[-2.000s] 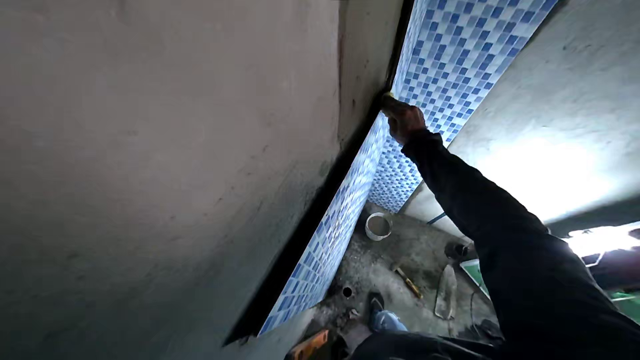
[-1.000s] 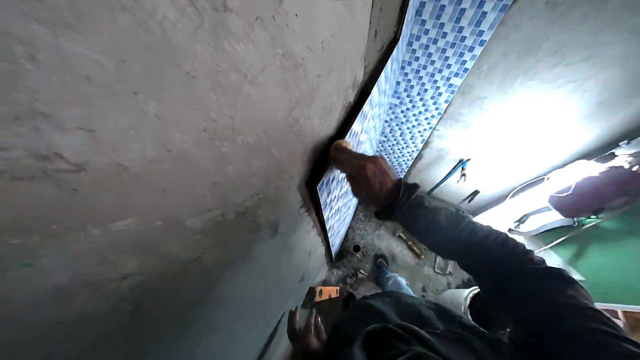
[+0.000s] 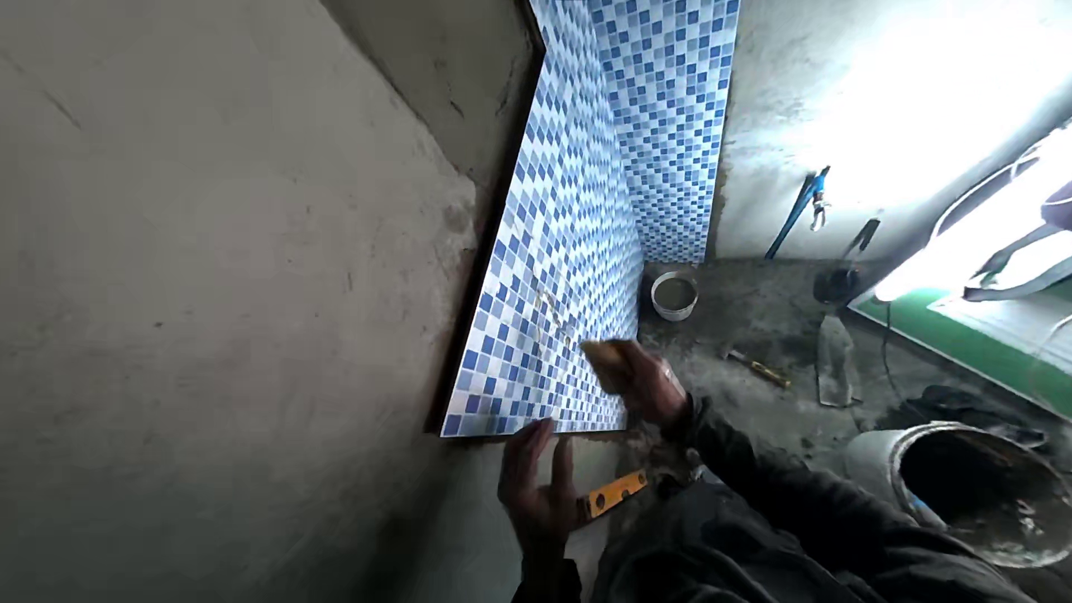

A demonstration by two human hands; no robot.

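Observation:
Blue-and-white mosaic-patterned tiles [image 3: 536,276] stand on the wall in front of me, their dark edge toward the bare wall. My right hand [image 3: 657,389] grips a yellowish-brown sponge [image 3: 609,366] at the lower part of the tiles; whether it touches them I cannot tell. A wet-looking smear shows above it. My left hand [image 3: 540,494] has its fingers apart at the tiles' near bottom edge, and nothing shows in it. Just right of the left hand lies an orange spirit level [image 3: 617,494], partly hidden.
A small bucket [image 3: 674,296] stands in the corner. On the floor lie a hammer [image 3: 758,368] and a long grey trowel or float [image 3: 836,362]. A large dirty bucket [image 3: 980,486] is at the lower right. Blue pipes [image 3: 796,214] stand by the lit wall.
My right hand has moved down the tiles with the sponge. My left hand has come up from the bottom of the view to the tiles' edge. The view has shifted.

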